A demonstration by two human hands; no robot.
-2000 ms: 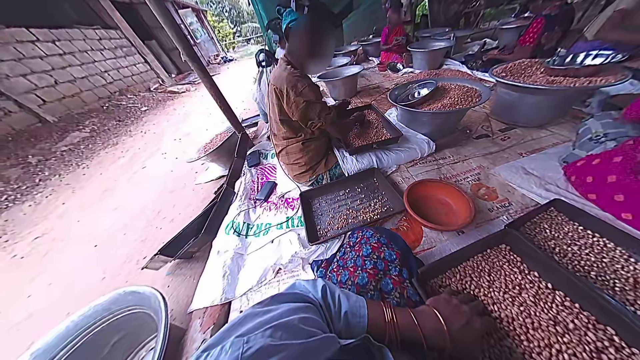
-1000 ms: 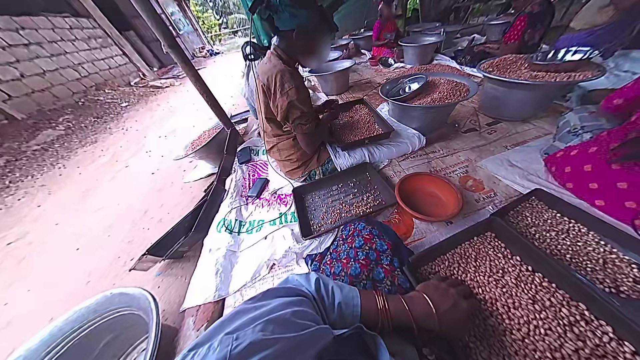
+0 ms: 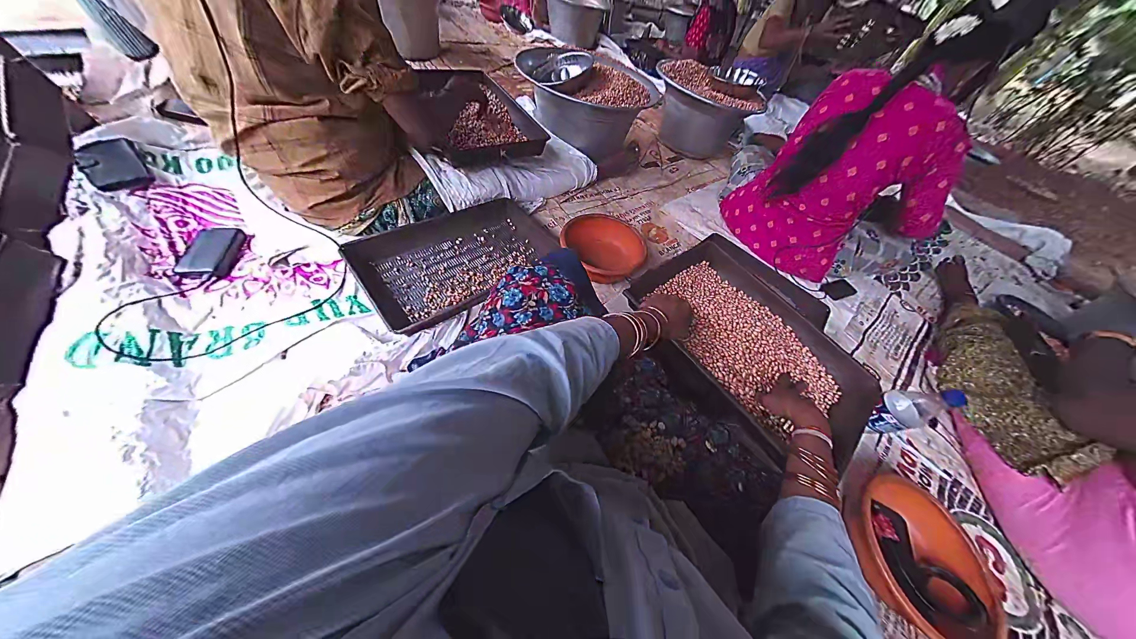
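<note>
Reddish-brown nuts or seeds (image 3: 737, 333) fill much of a dark rectangular tray (image 3: 848, 368) that lies across my lap. My left hand (image 3: 672, 317), with bangles at the wrist, rests at the tray's near left edge beside the nuts; its fingers are partly hidden. My right hand (image 3: 794, 401), also with bangles, touches the nuts near the tray's right end with fingers spread downward. Whether nuts are between the fingers of either hand cannot be told. Behind this tray another dark tray (image 3: 790, 297) is partly covered. A perforated dark tray (image 3: 382, 257) with fewer nuts sits to the left.
An orange bowl (image 3: 603, 247) stands beyond my left hand; an orange basin (image 3: 874, 532) with dark objects is at lower right. A plastic bottle (image 3: 901, 411) lies by the tray. Metal tubs (image 3: 590, 124) and seated people are around. A black cable (image 3: 235, 169) crosses the sacks at left.
The view has swung to the right. My right hand, out of view before, now shows in the nuts. My left hand, earlier over the nuts, is at the tray's edge.
</note>
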